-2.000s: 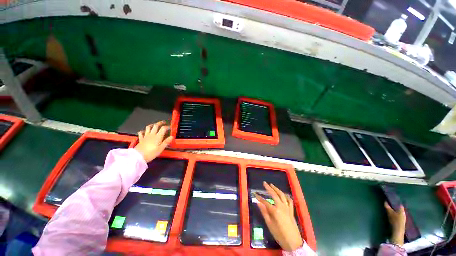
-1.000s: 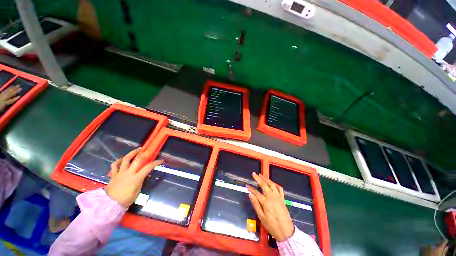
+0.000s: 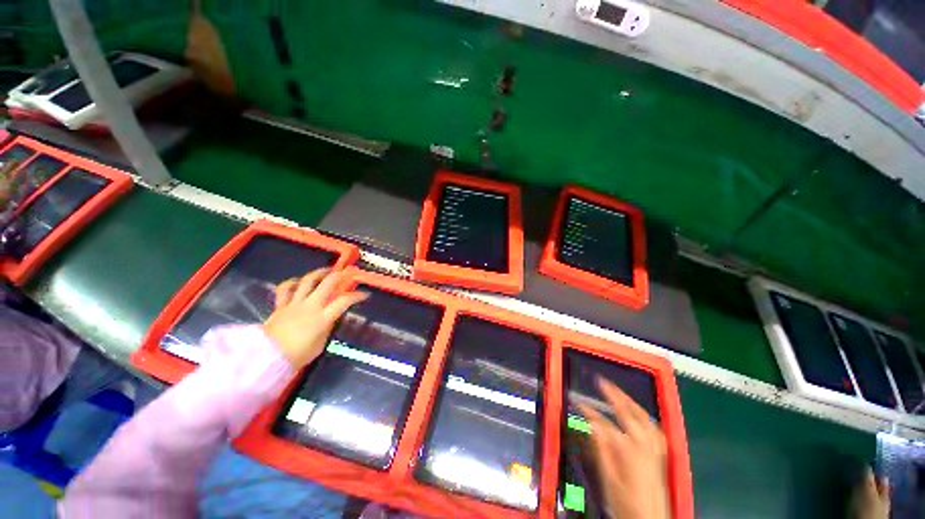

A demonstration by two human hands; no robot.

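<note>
A three-slot orange-red foam tray [image 3: 409,446] holds three tablets side by side. The left tablet [image 3: 370,380] and middle tablet [image 3: 485,405] show a pale band across dark screens. My left hand [image 3: 309,316] is over the upper left edge of the left tablet, fingers apart, holding nothing. My right hand [image 3: 627,451] is blurred over the right tablet [image 3: 578,461], which shows green blocks; its fingers are apart. A single-slot foam tray [image 3: 167,326] with a dark tablet [image 3: 248,294] lies to the left, partly behind my left arm.
Two single-slot trays with lit menu tablets [image 3: 470,225] [image 3: 595,238] lie on the dark mat [image 3: 664,309] beyond the rail. A white tray [image 3: 786,355] is at right, another [image 3: 91,86] at upper left. An orange-red tray [image 3: 76,228] and other people's hands are at the sides.
The view has shifted, so the trays appear further right. My left hand has moved up toward the left tablet's top edge. My right hand has moved from the middle tablet to over the right one.
</note>
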